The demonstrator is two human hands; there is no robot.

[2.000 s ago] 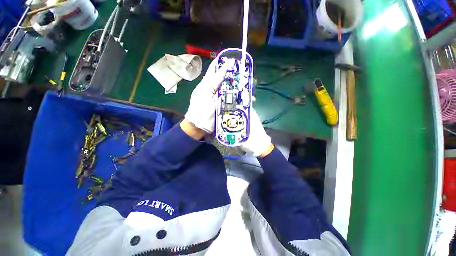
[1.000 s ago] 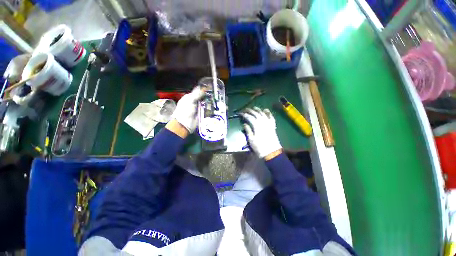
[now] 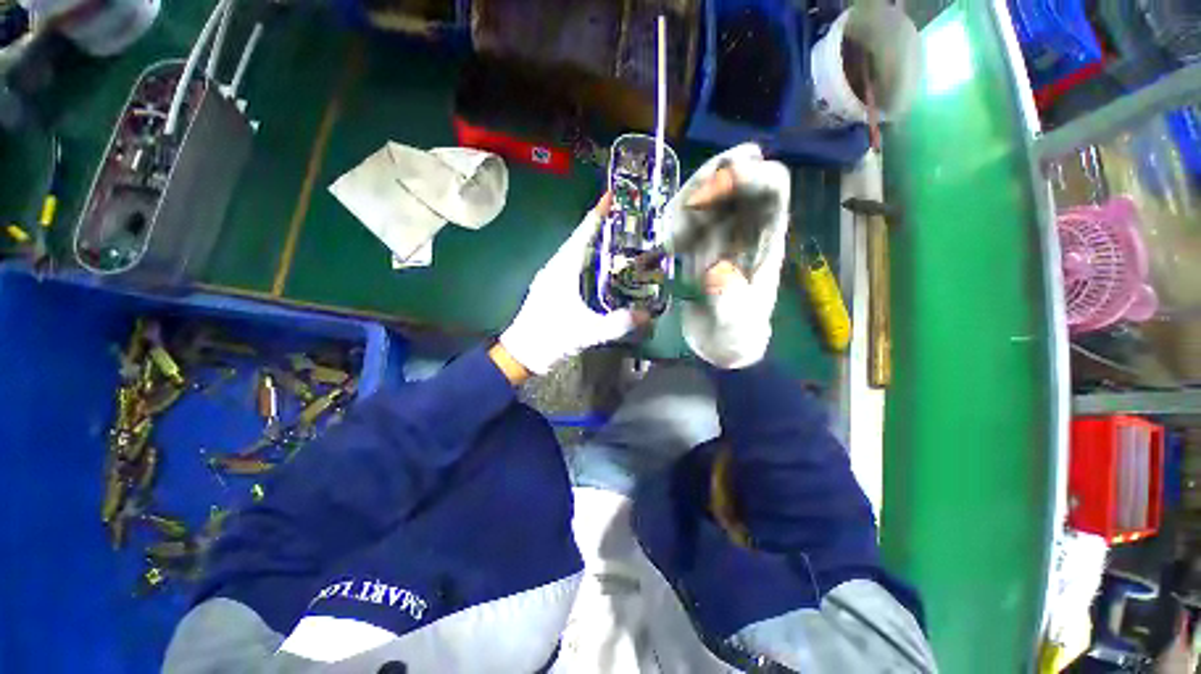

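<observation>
An oblong grey lock housing (image 3: 636, 200) is held upright over the bench's front part, its open side with many small parts facing me. A long silver-white rod (image 3: 661, 86) sticks out from its far end. My left hand (image 3: 564, 306), in a white glove, grips the housing's left side and lower end. My right hand (image 3: 732, 270), gloved with some fingertips bare, is raised at the housing's right side, palm turned up and blurred. Its fingers are partly bent; I cannot tell whether they hold anything small or touch the housing.
A second housing (image 3: 198, 165) and a crumpled cloth (image 3: 422, 198) lie left on the green mat. A blue tote (image 3: 53, 395) with brass parts is at lower left. A yellow-handled tool (image 3: 826, 303), a hammer (image 3: 880, 303) and a green conveyor (image 3: 968, 395) are right.
The housing is raised from the mat again and held nearer. My right hand has left the bench by the pliers, come up beside the housing and turned palm up. The view has shifted.
</observation>
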